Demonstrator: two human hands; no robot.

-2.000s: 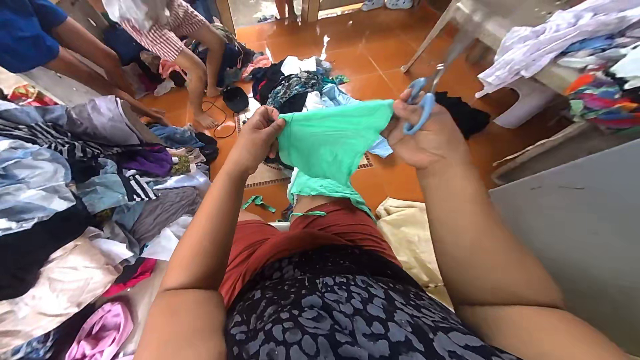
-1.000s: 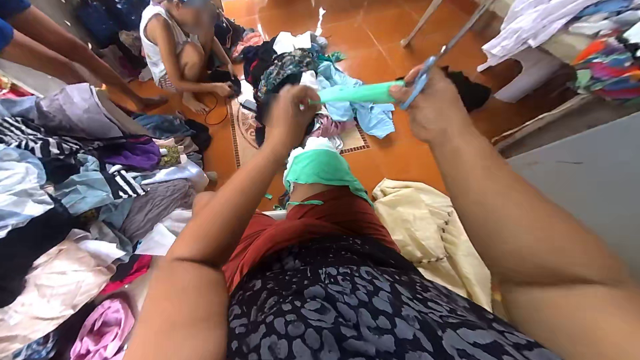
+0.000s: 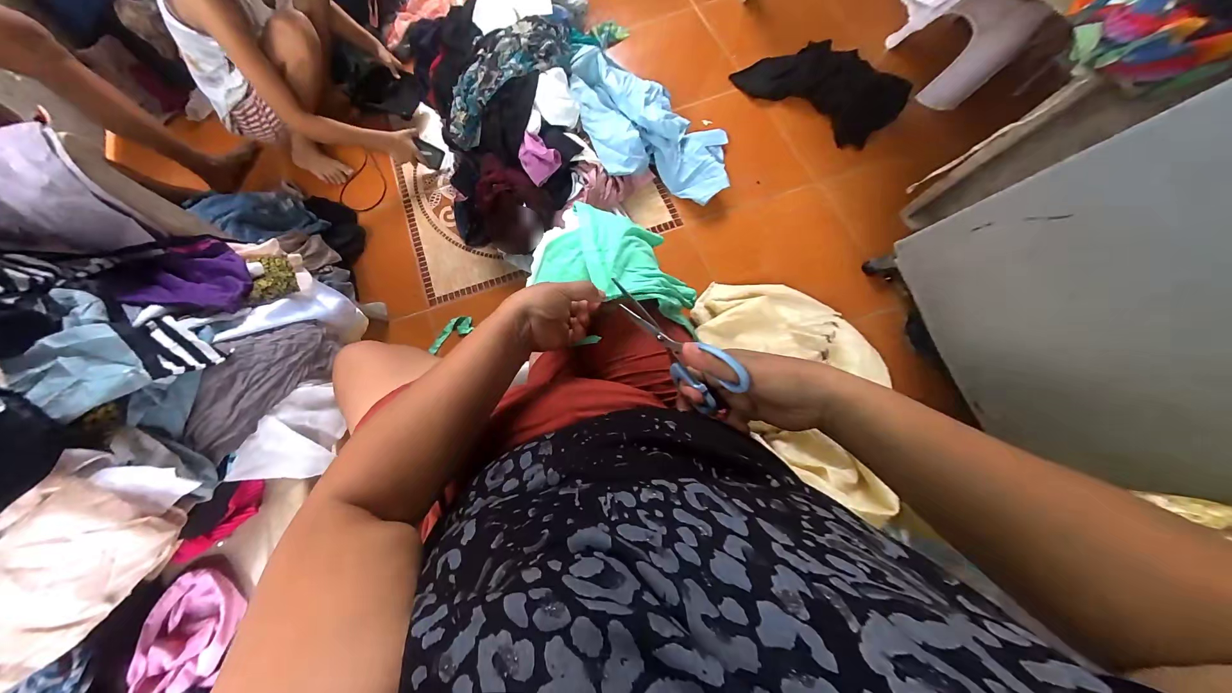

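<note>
My right hand (image 3: pixel 760 385) grips blue-handled scissors (image 3: pixel 717 371), whose parted blades point up and left toward my left hand. At the near edge of a green cloth (image 3: pixel 606 255), my left hand (image 3: pixel 558 316) has its fingers curled; a small bit of green shows below them. Whether the fingers pinch the cloth is hard to tell. The green cloth lies over my knees, beyond my rust-red shorts. A thin green strip (image 3: pixel 450 334) is to the left of my left hand.
Heaped clothes (image 3: pixel 279 375) fill the left side. Another pile (image 3: pixel 520 106) lies on the tiled floor ahead, with a black cloth (image 3: pixel 833 89) farther right. Cream fabric (image 3: pixel 780 332) is by my right leg, near a grey panel (image 3: pixel 1078 279). A person (image 3: pixel 279 87) crouches at upper left, another's leg beside them.
The green cloth stretched between my hands earlier is no longer held up there. Both hands have come down toward my lap, and the scissors' blades now stand apart. The view has tilted downward.
</note>
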